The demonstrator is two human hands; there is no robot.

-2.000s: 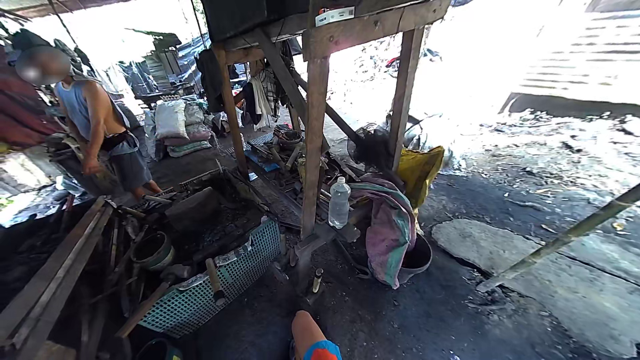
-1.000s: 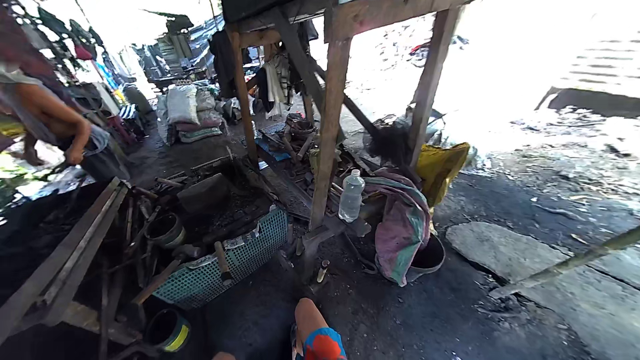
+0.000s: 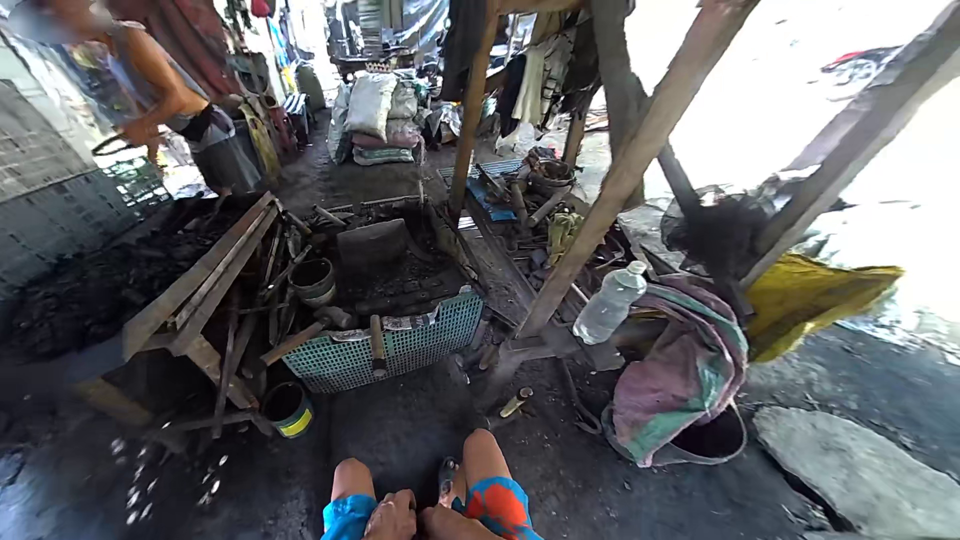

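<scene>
My left hand (image 3: 392, 516) rests by my left thigh at the bottom edge, its fingers curled; whether anything is inside it cannot be told. My right hand (image 3: 436, 519) lies close beside it between my knees, mostly hidden by the forearm and the frame's edge. Ahead of my knees a short cut stick (image 3: 516, 402) stands on the dark ground. Beyond it is a green plastic mesh crate (image 3: 390, 352) with charcoal in it. A wooden handle (image 3: 377, 346) and a hammer-like tool (image 3: 300, 339) rest over its near rim. A clear plastic bottle (image 3: 610, 304) leans beside a wooden post.
A wooden post (image 3: 622, 176) slants up right of centre. A striped sack (image 3: 679, 375) hangs over a tub (image 3: 739, 442). At left stand a wooden frame (image 3: 202, 277), a small bucket (image 3: 289, 411) and a charcoal heap (image 3: 90, 281). A person (image 3: 169, 97) stoops at upper left, near stacked sacks (image 3: 382, 112).
The view has swung left and down. Both my knees and my hands are now in view. The person at the left has changed posture and now holds a dark, looped thing.
</scene>
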